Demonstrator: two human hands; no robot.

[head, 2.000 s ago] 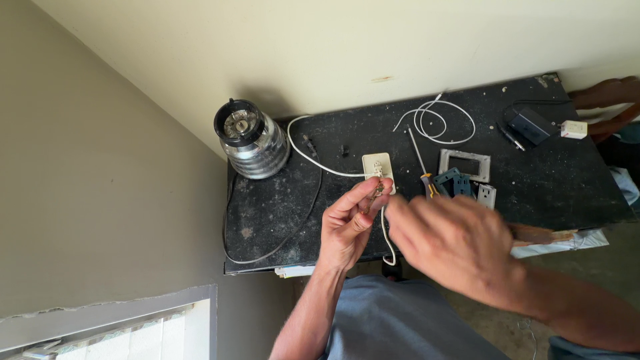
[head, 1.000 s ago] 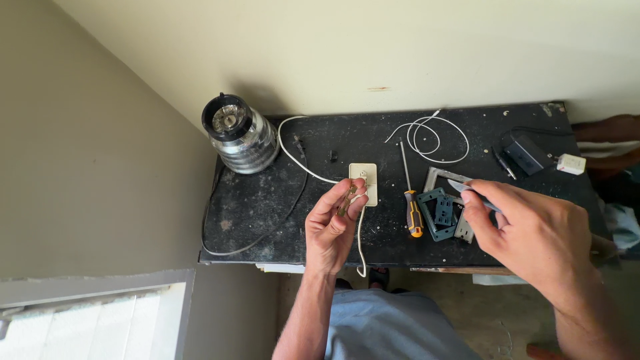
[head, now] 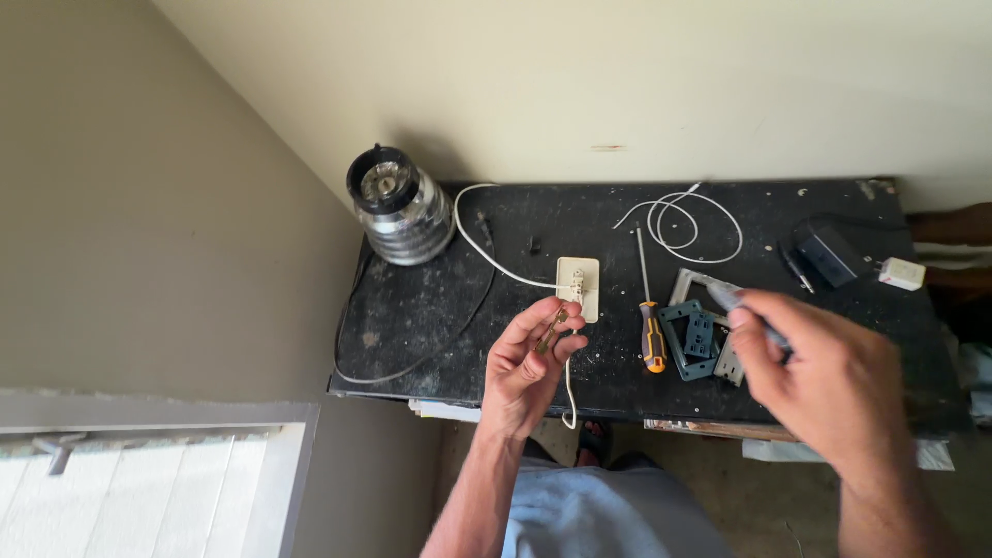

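My left hand [head: 531,364] holds a small brass-coloured metal strip [head: 547,335] between thumb and fingers, over the front part of the black table. Just beyond it lies a cream wall plate [head: 589,298] with a white cable [head: 496,265] running to its middle. My right hand [head: 814,372] grips a slim grey tool [head: 725,296], perhaps a knife or pen, above the right side. Near that hand lie a blue-grey mounting frame [head: 674,341], a blue-grey socket module [head: 700,333] and a pale rectangular frame [head: 686,285]. A screwdriver [head: 652,337] rests between the plate and these parts.
A blender jar [head: 403,209] stands at the table's [head: 418,325] back left, with a dark power cord [head: 465,329] beside it. A white coiled cable [head: 740,232], a black adapter [head: 829,252] and a white charger [head: 902,273] lie towards the back right. The wall rises behind.
My right hand has moved away from my left hand to the right, and the grey tool in it now shows. My left hand stays near the wall plate with the metal strip.
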